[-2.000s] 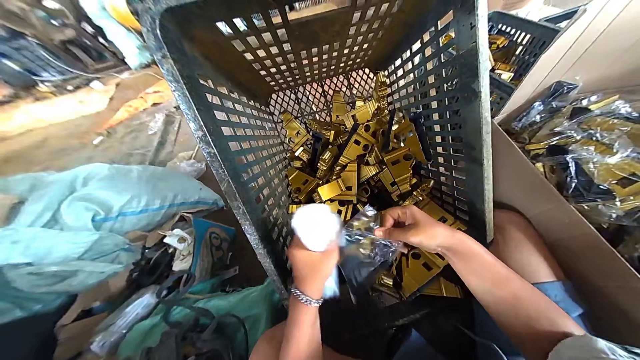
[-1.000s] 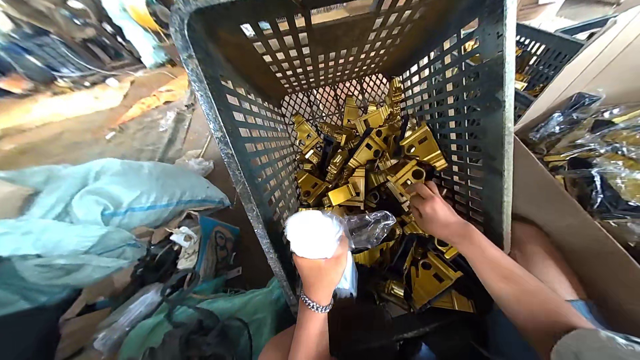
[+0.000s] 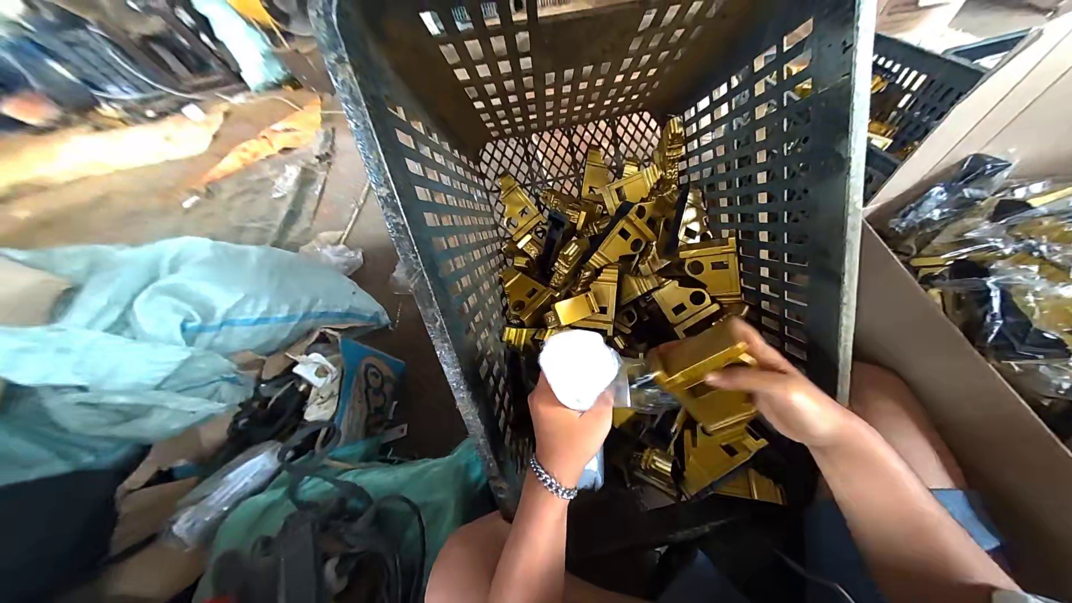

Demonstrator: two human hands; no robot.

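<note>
My left hand [image 3: 569, 427], with a chain bracelet at the wrist, grips a roll of clear plastic bags [image 3: 579, 370] whose white end faces up. A clear plastic bag [image 3: 649, 389] reaches from the roll toward my right hand. In my right hand [image 3: 783, 389] is a gold-coloured part [image 3: 703, 373], slightly blurred, beside the bag; whether it is inside the bag I cannot tell. Both hands are over the near end of a dark plastic crate [image 3: 419, 276]. Many gold and black parts [image 3: 624, 239] lie loose in the crate.
Right of the crate stands a cardboard box [image 3: 946, 368] with gold and black parts in clear bags [image 3: 1030, 285]. Another dark crate [image 3: 930, 92] stands behind it. Pale blue woven sacks [image 3: 209, 293], a green sack [image 3: 360, 511] and black straps lie to the left.
My right hand was at the plastic bag, then reached among the loose parts farther right. Now it is back nearer the roll with a gold part. My left hand has kept the roll.
</note>
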